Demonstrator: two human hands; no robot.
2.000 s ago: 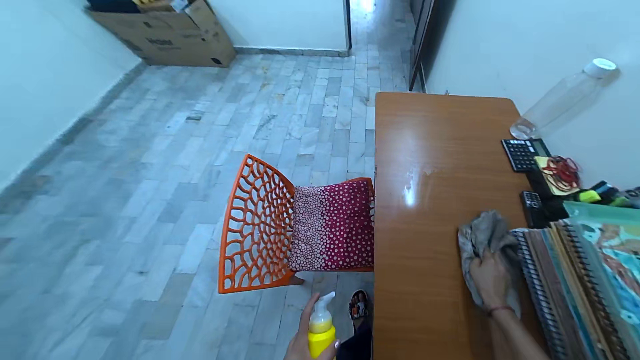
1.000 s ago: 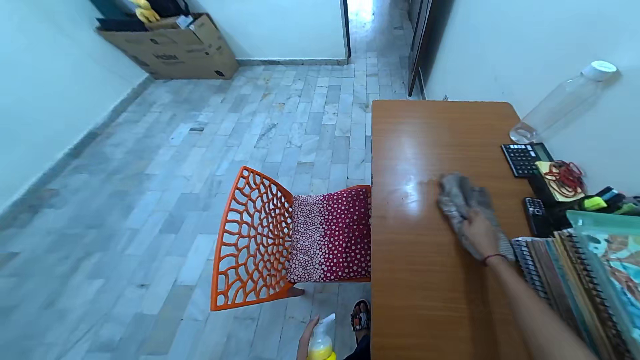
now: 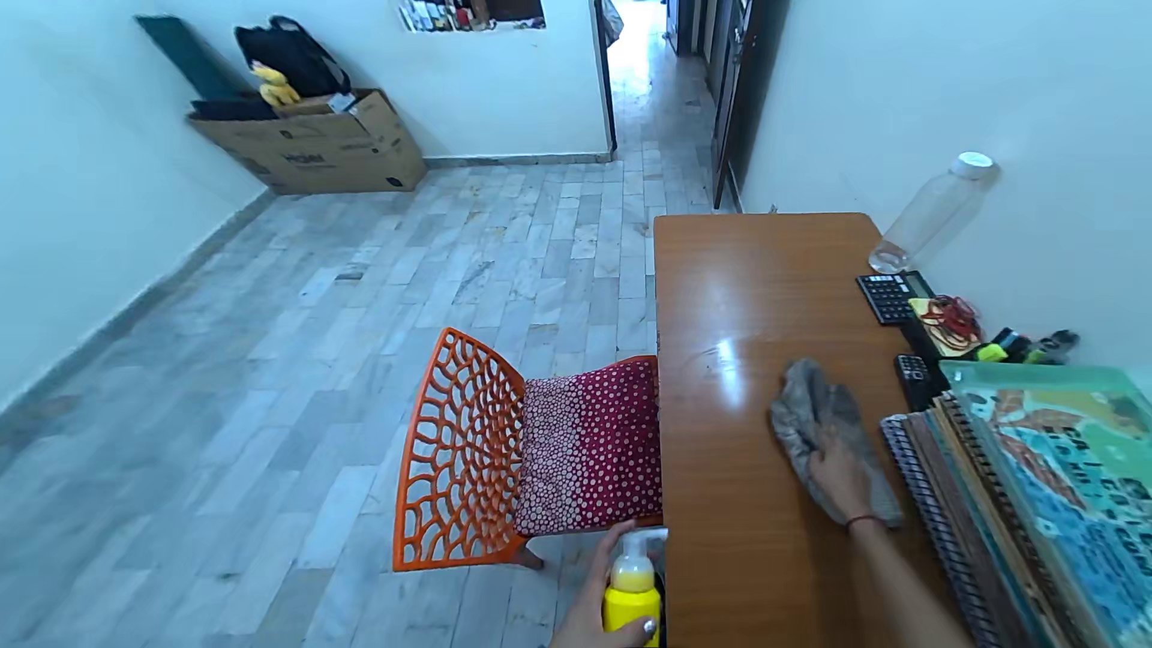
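My left hand [image 3: 594,598] is wrapped round a yellow pump bottle [image 3: 633,598] with a whitish pump top, beside the near left edge of the wooden table [image 3: 738,450]. On the tabletop my right hand [image 3: 839,472] presses on a crumpled grey cloth [image 3: 801,409], fingers over its middle. The cloth lies just left of a row of spiral-bound notebooks [image 3: 936,504]. A red thread is round my right wrist.
Along the wall are a clear plastic bottle [image 3: 927,216], a calculator [image 3: 886,299], a remote control [image 3: 915,378], red cord [image 3: 952,319] and a green patterned tray [image 3: 1071,477]. An orange chair [image 3: 459,459] with a maroon cushion [image 3: 594,445] adjoins the table. A cardboard box [image 3: 315,153] stands far back.
Since two seconds ago, my right hand and the cloth have moved a little over the tabletop, staying near the notebooks. The view has tilted up. My left hand keeps the bottle.
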